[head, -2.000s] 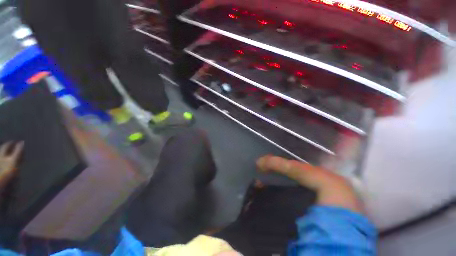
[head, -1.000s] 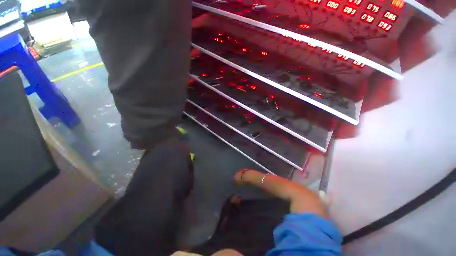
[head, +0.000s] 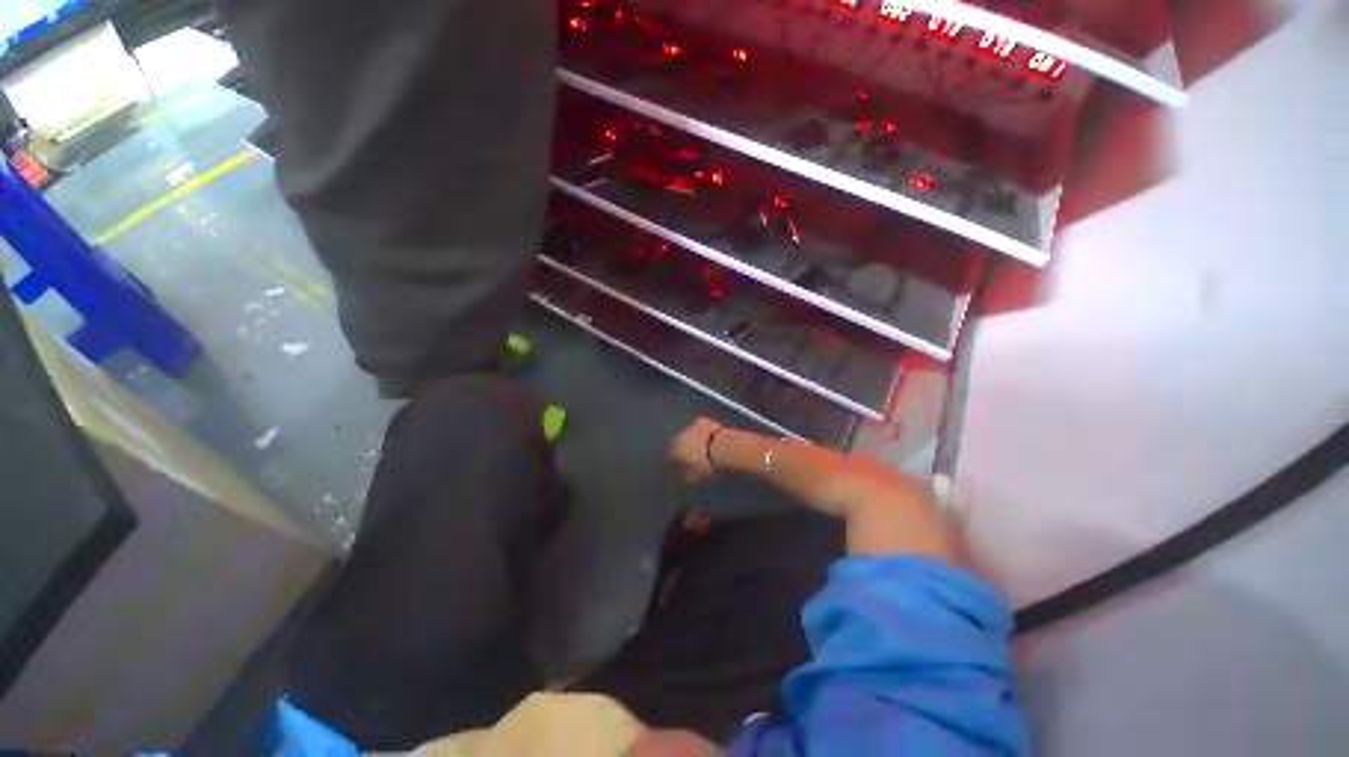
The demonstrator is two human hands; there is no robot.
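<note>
My right hand [head: 695, 447] hangs bent at the wrist above my dark-trousered knee, with a dark cord and a thin bangle on the wrist. Its fingers are small and blurred, and I see nothing held. I cannot make out my left hand; a skin-coloured patch at the bottom edge is too cut off to name. A black tray or lid [head: 42, 488] lies on a pale box [head: 222, 577] at the left, cut off by the edge. No hand shows on it.
Rack shelves [head: 829, 175] with red-lit small units and leads stand ahead right. A person's dark trouser leg [head: 422, 178] is close in front. A blue stool [head: 104, 281] is at the left. A black cable [head: 1184, 547] crosses the white panel [head: 1184, 326] at the right.
The hand seen on the black tray two seconds ago is gone from it. My right hand has changed from an extended finger to a bent-down pose. The view has shifted, and the tray shows less.
</note>
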